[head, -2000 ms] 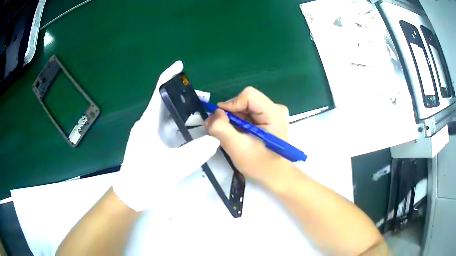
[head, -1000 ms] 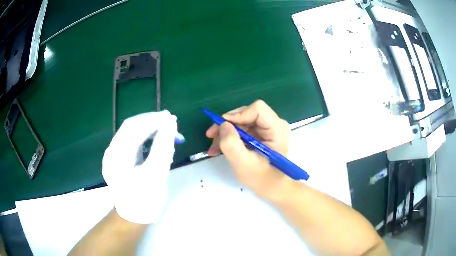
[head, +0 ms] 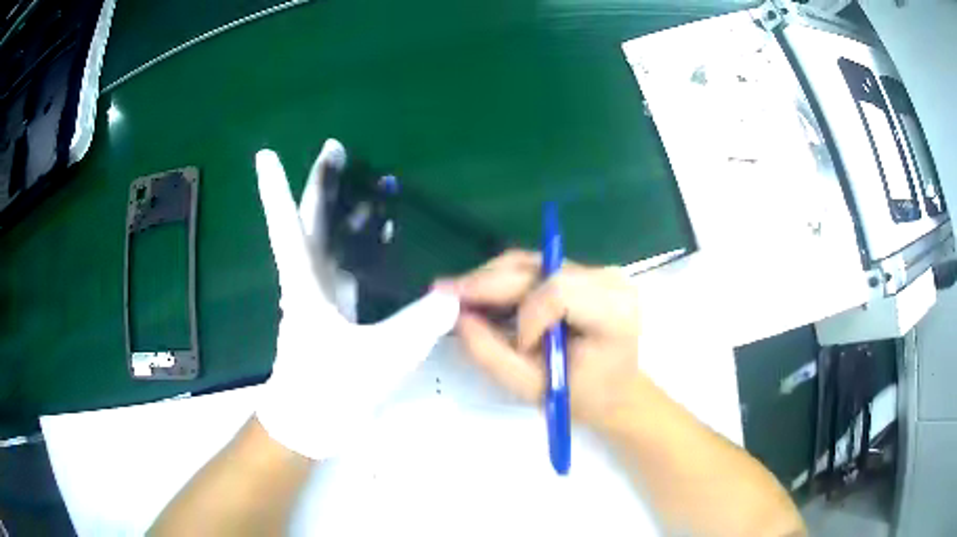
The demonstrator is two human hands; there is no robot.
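A black phone middle frame, blurred, is between my two hands above the green mat. My left hand, in a white glove, has its thumb across the frame's near side and two fingers spread up behind its left end. My bare right hand pinches the frame's right end with thumb and finger. It also holds the blue pen, which stands nearly upright between its fingers. A greyer frame lies flat on the mat at left, with a silvery patch at its near end.
White paper covers the near bench edge. A glossy black tray is at upper left on the green mat. A printed sheet lies right, beside a grey fixture holding black frames. Dark upright pieces show below the fixture.
The black frame is now up between both hands. The pen has swung from slanting to nearly upright. One grey frame shows on the mat, where two showed a second ago.
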